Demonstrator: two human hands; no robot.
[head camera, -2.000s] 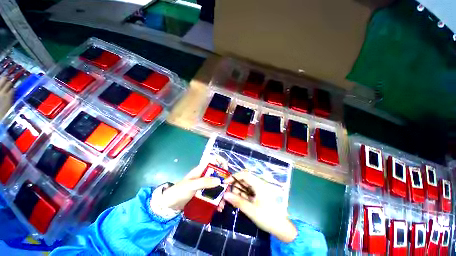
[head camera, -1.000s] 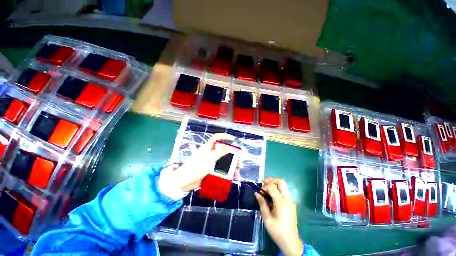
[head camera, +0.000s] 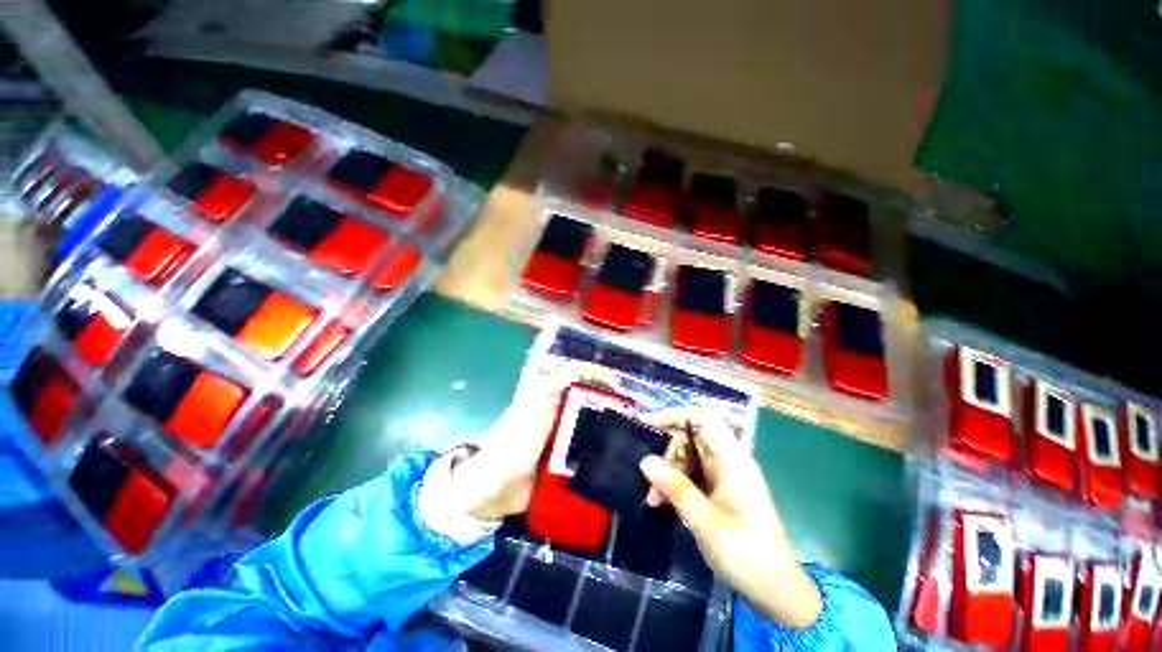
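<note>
My left hand (head camera: 501, 448) holds a red device housing (head camera: 568, 516) with a white-edged display window, tilted above the clear panel tray (head camera: 510, 622). My right hand (head camera: 729, 510) pinches a black screen panel (head camera: 617, 456) by its right edge. The panel lies over part of the housing's window; the white frame shows along its left side. Whether the panel touches the housing cannot be told. A thin dark sliver also shows at my right fingers. The panel tray holds dark rectangles below my hands.
A housing tray (head camera: 514, 303) with black-topped red units is behind on cardboard (head camera: 466, 261). A large tilted unit tray (head camera: 440, 229) is at left. Trays of white-framed housings (head camera: 920, 490) are at right. A blue sleeve shows at the far left edge.
My right hand has risen from the panel tray with a black panel and brought it over the housing. My left hand still holds the housing. The camera view has shifted left.
</note>
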